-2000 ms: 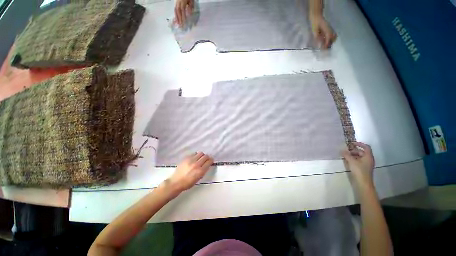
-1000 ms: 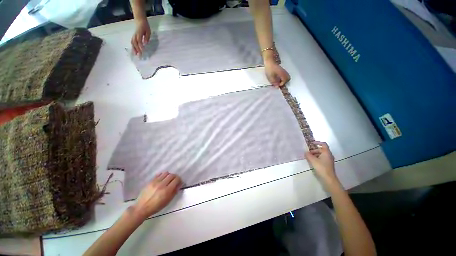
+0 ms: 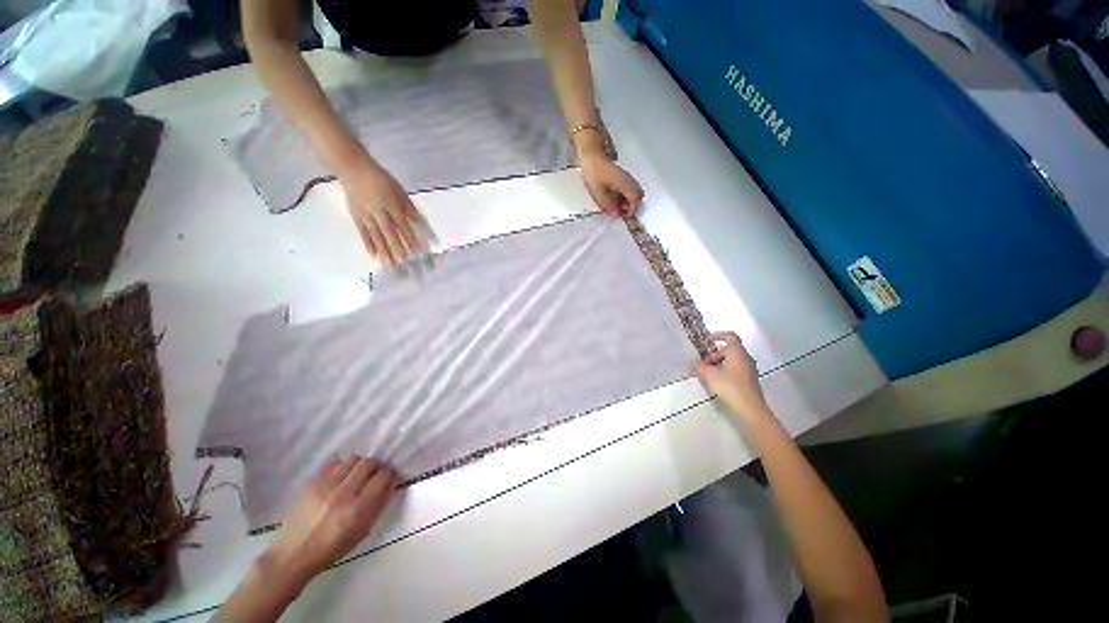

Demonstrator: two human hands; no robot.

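Note:
A tweed panel (image 3: 677, 293) lies on the white table, with pale grey-lilac interlining (image 3: 487, 329) over it; a brown tweed strip shows bare at the right end and a thin edge along the front. Diagonal wrinkles run across the interlining. My left hand (image 3: 337, 505) rests on the front edge near the left end, fingers bent; whether it grips the cloth cannot be told. My right hand (image 3: 732, 371) pinches the panel's front right corner between thumb and fingers. Another person's hand (image 3: 612, 185) holds the back right corner, and their other hand (image 3: 387, 219) is at the back edge.
A second interlining-covered panel (image 3: 462, 116) lies behind, before the co-worker. Two tweed stacks (image 3: 110, 450) stand at the left, with loose threads. The blue HASHIMA press (image 3: 839, 158) borders the table (image 3: 778, 292) on the right. White material (image 3: 718, 548) shows below the front edge.
The view has shifted right. The co-worker's hands have come from the back panel to the near panel, first at its right corner, then at its back edge. The wrinkles have grown sharper.

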